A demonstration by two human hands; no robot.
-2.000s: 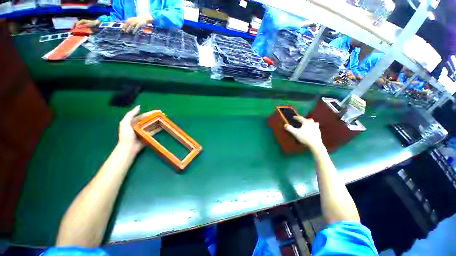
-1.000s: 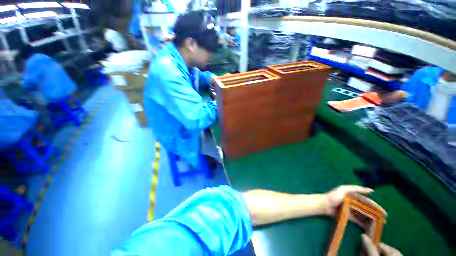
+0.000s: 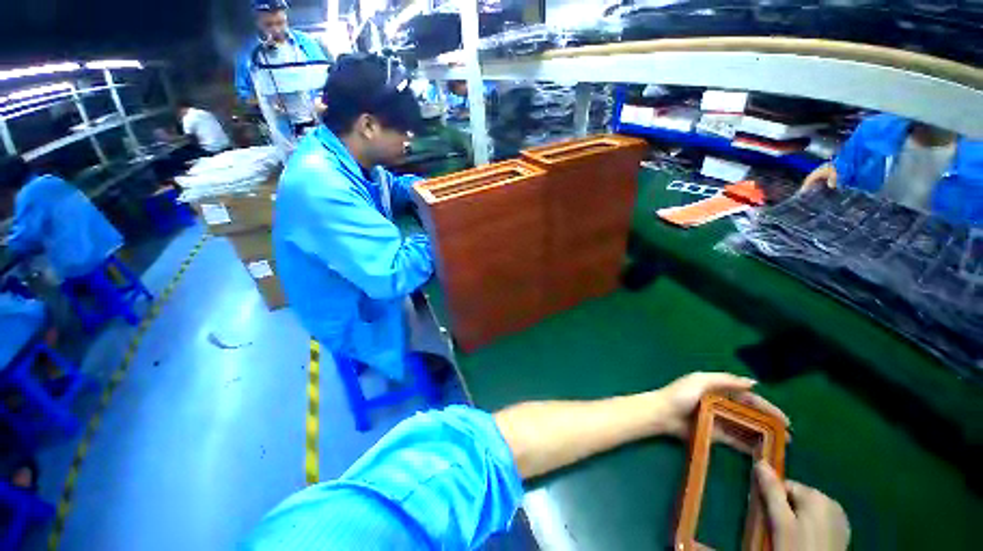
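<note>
A short stack of orange-brown empty frames [image 3: 697, 476] is held low at the right, its open centre showing green bench. My left hand [image 3: 706, 400] grips its far end, with fingers behind it. My right hand [image 3: 800, 514] is at the stack's right side, its fingers at the inner edge; its wrist is cut off by the picture's bottom edge. Two tall red-brown frame stacks [image 3: 501, 253] stand side by side on the green bench [image 3: 582, 371], hollow at the top.
A seated person [image 3: 350, 226] works just beyond the tall stacks. Plastic-wrapped black parts [image 3: 878, 253] and an orange-red strip [image 3: 701, 210] lie across the bench. A small dark object [image 3: 781, 353] is on the bench. A white shelf beam [image 3: 755, 84] crosses the upper right.
The view has turned left from the right-hand stack to the tall stacks. My right hand has left the right-hand stack and come to the held frames. My left hand keeps hold of them.
</note>
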